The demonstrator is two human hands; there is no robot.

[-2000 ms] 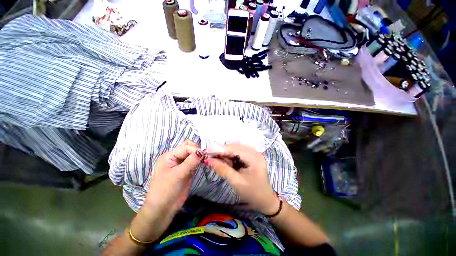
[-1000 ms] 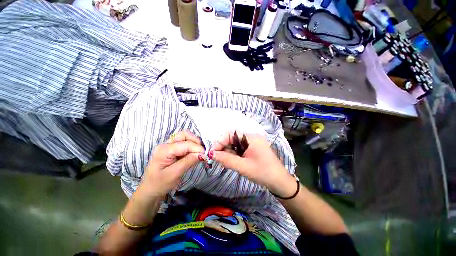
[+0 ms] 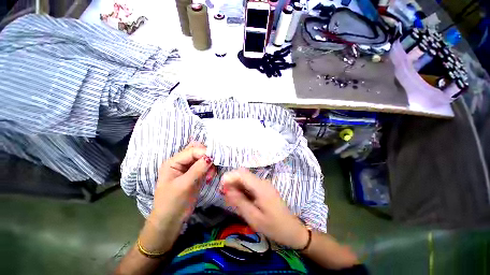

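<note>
The striped garment [image 3: 156, 134] lies bunched on my lap, its round opening facing up. White lining [image 3: 242, 140] shows inside the opening, and a small dark label [image 3: 204, 114] sits at its far left edge. My left hand [image 3: 188, 172] pinches the near left edge of the opening between thumb and finger. My right hand [image 3: 255, 198] is just right of it and lower, blurred, apart from the left hand, with its fingers bent. No needle or thread can be made out; whether the right fingertips hold something is unclear.
A striped garment pile [image 3: 53, 75] is at the left. On the white table [image 3: 231, 80] are brown thread cones [image 3: 199, 28], a smartphone [image 3: 256, 29] over black strips, a grey-brown mat [image 3: 322, 88] with tiny dark bits, a grey pouch [image 3: 349, 32], and a tray of spools [image 3: 411, 80].
My right hand has moved away from the left fingertips, down and toward me, and its fingers are now blurred. More of the opening's near rim shows. My left hand still pinches the edge.
</note>
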